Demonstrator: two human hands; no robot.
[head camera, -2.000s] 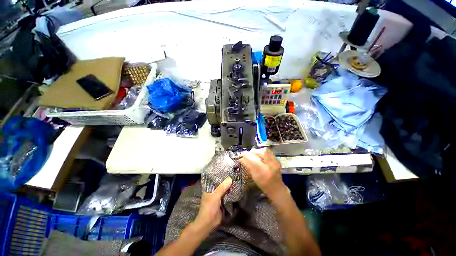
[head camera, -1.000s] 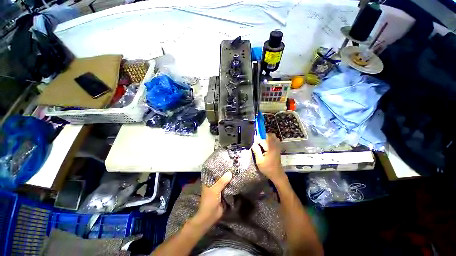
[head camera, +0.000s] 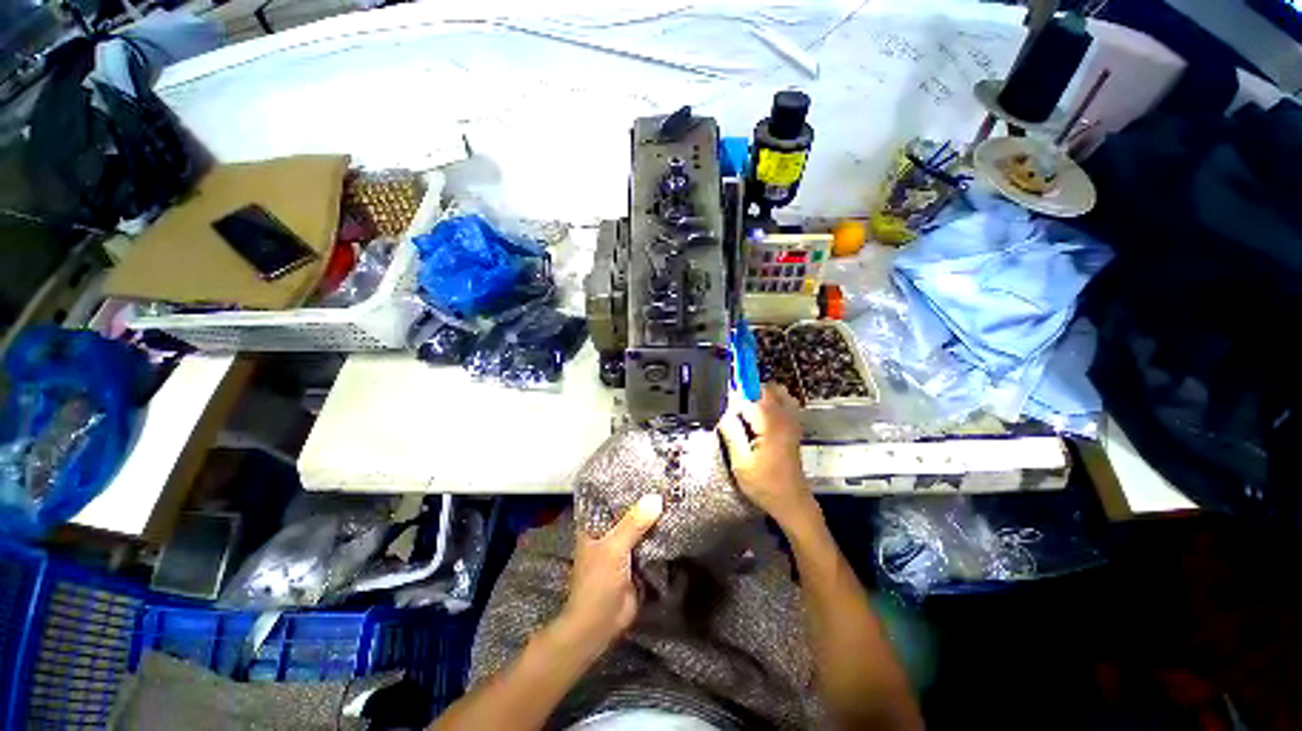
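The brown-grey garment (head camera: 621, 479) lies under the front end of the dark grey sewing machine (head camera: 677, 286) and hangs into my lap. A row of small dark buttons (head camera: 673, 469) shows on it, just in front of the machine. My left hand (head camera: 611, 564) grips the garment, thumb on top, near the row's lower end. My right hand (head camera: 764, 449) is at the garment's right edge beside the machine front, below a narrow bright blue strip (head camera: 745, 360). Whether its fingers hold the cloth is unclear. The clamp is small and hard to make out.
Right of the machine are a button tray (head camera: 831, 403), a keypad box (head camera: 785, 266), a black bottle (head camera: 781, 157) and light blue cloth (head camera: 1000, 293). Left are a blue bag (head camera: 476, 267) and a white basket (head camera: 307, 333) with cardboard and phone. Blue crates (head camera: 257, 646) stand lower left.
My right hand has moved from on top of the garment under the machine front to its right edge, beside the blue strip. The button row is now uncovered. My left hand has barely moved.
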